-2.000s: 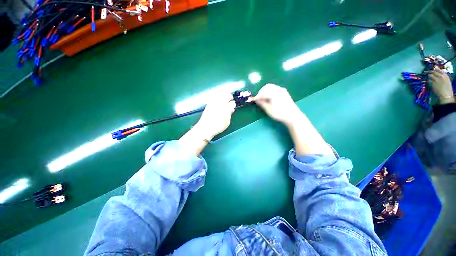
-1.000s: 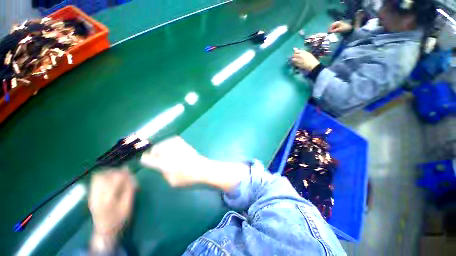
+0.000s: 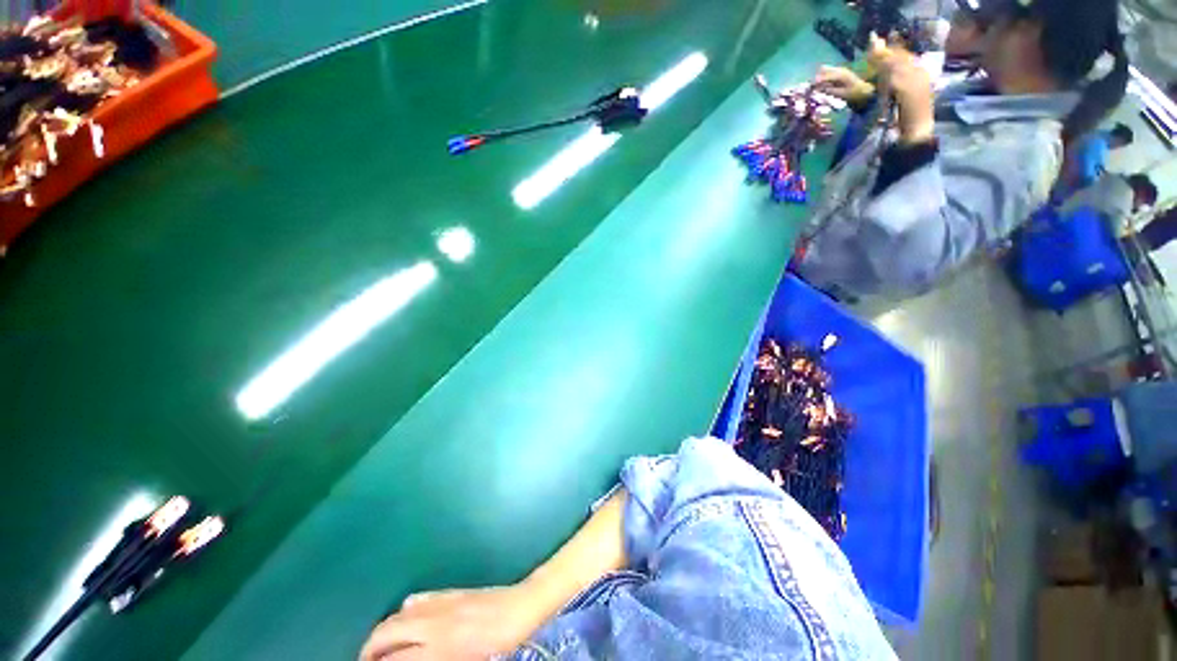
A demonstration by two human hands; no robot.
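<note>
A black cable lead (image 3: pixel 152 549) with copper-coloured ends lies on the dark green belt at the lower left, its other end cut off by the picture's edge. No hand touches it. A second lead (image 3: pixel 555 127) lies farther up the belt, with a blue tip at its left and a dark cluster with pale metal at its right. My right hand (image 3: pixel 445 626) is low in the picture, right of the near lead, back upward. Its fingertips are cut off by the bottom edge, so I cannot tell if it holds anything. My left hand is out of the picture.
An orange tray (image 3: pixel 194 80) heaped with leads stands at the upper left. A blue tote (image 3: pixel 891 452) with a tangled heap of leads is right of the paler green ledge (image 3: pixel 516 400). A neighbouring worker sits at the upper right by a bundle with blue tips (image 3: pixel 774 168).
The view has swung right. My left hand has left the picture. My right hand has moved away from the lead on the belt, down towards my body. The neighbour's hand is raised.
</note>
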